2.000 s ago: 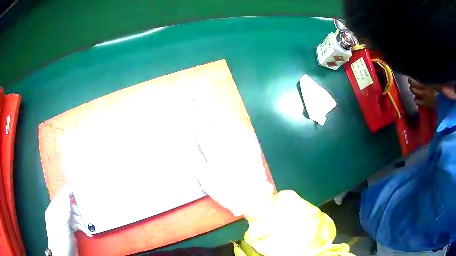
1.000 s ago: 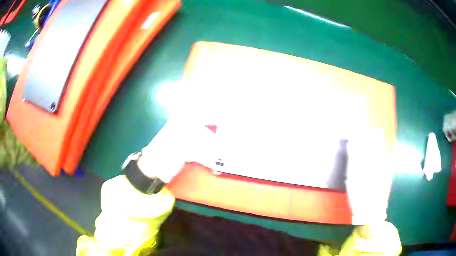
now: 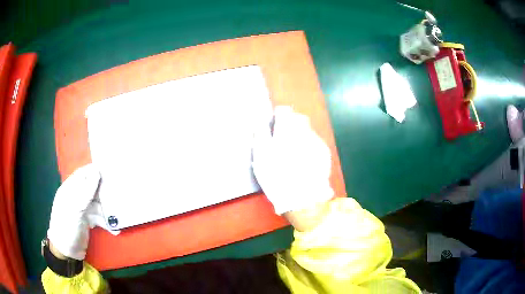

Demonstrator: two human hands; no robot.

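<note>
The tablet (image 3: 178,149) lies back cover up over the orange-red foam pad (image 3: 190,252), its cover white with glare. The small dark rear camera (image 3: 113,220) shows at its near left corner. My left hand (image 3: 75,209), in a white glove, holds the tablet's left edge near that corner; the fingertips are partly hidden. My right hand (image 3: 296,161), also in a white glove, holds the right edge, its fingers blurred together by glare.
Other orange-red foam pads (image 3: 12,149) stand at the far left. On the right of the green bench (image 3: 380,166) lie a white cloth (image 3: 396,93), a whitish bottle (image 3: 419,43) and a red tape dispenser (image 3: 449,95). A person's blue sleeve (image 3: 498,221) shows at the right edge.
The view has swung back to the right from the left side, where another tablet on pads showed. Glare has lessened, so the tablet's outline is clearer. Both hands are still at its sides.
</note>
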